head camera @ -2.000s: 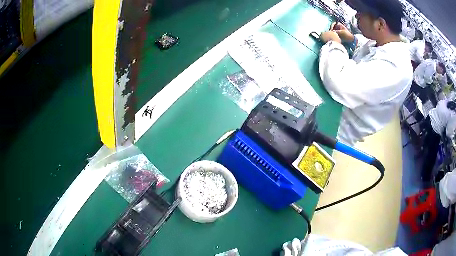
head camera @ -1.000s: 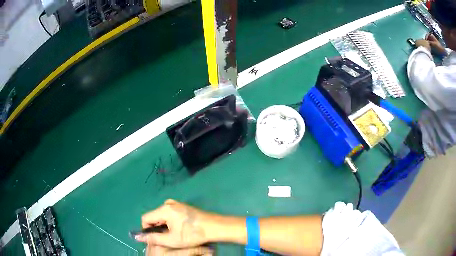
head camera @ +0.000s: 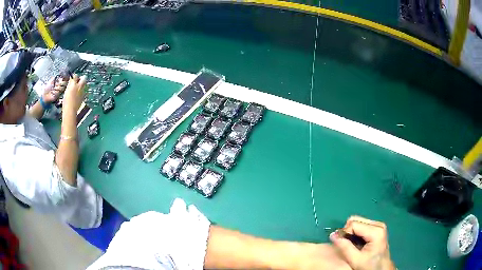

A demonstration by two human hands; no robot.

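Note:
My right hand (head camera: 365, 243) is at the bottom right, fingers curled round a small dark piece (head camera: 355, 240) that I cannot identify. My left forearm comes in from the left under a white sleeve and reaches the right hand. My left hand is mostly hidden there or cut off by the lower edge. A thin pale strand, like solder wire (head camera: 311, 158), runs down the view and ends close to the fingers. Black modules with silver centres (head camera: 205, 150) lie in rows on the green mat, left of my hands.
A long strip in clear plastic (head camera: 172, 116) lies beside the modules. A black block (head camera: 444, 195) and a white bowl (head camera: 465, 236) stand at the right. A person in white (head camera: 39, 169) works at the left near loose modules (head camera: 108, 161). A white-edged dark green conveyor (head camera: 264, 58) runs behind.
The view has swung left: module rows and the neighbour at left have come in, and the blue station has gone out. My right hand still holds a dark piece, as one second ago.

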